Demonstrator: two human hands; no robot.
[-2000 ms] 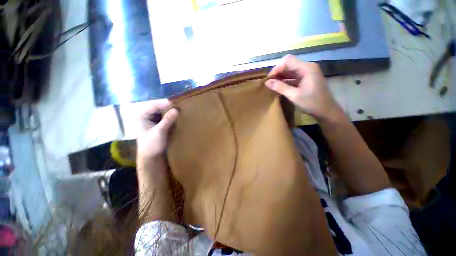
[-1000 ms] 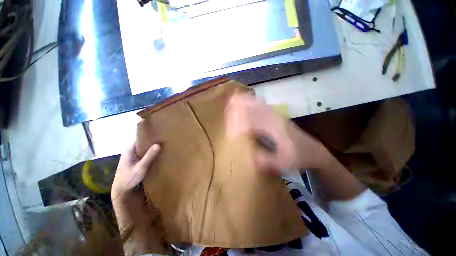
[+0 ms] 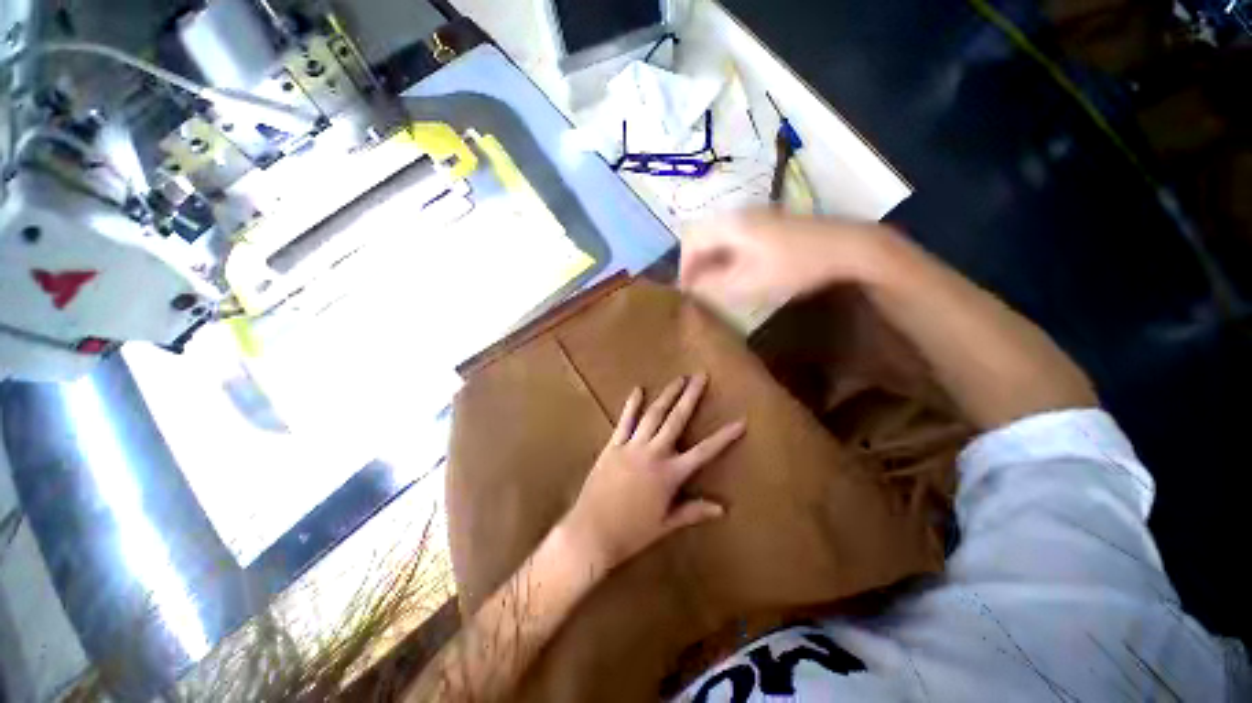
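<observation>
A brown bag body point(image 3: 536, 467) lies over the table's front edge and my lap, its dark red-brown top edge point(image 3: 549, 324) towards the clamp frame. My left hand point(image 3: 645, 474) lies flat on the bag with fingers spread, beside the centre seam. My right hand point(image 3: 748, 261) is blurred, just beyond the bag's upper right corner, fingers curled; I cannot tell whether it holds anything.
The white sewing machine head point(image 3: 83, 268) is at left, with the yellow-edged clamp frame point(image 3: 584, 258) beside it. Dark-framed eyeglasses point(image 3: 673, 162), white tissue point(image 3: 652, 103) and pliers point(image 3: 785, 162) lie beyond my right hand. A dark panel point(image 3: 604, 25) stands at the top.
The view has turned right, bringing the machine head into sight. My left hand has moved from the bag's left edge onto its middle. My right hand has moved off the panel to beyond its upper right corner.
</observation>
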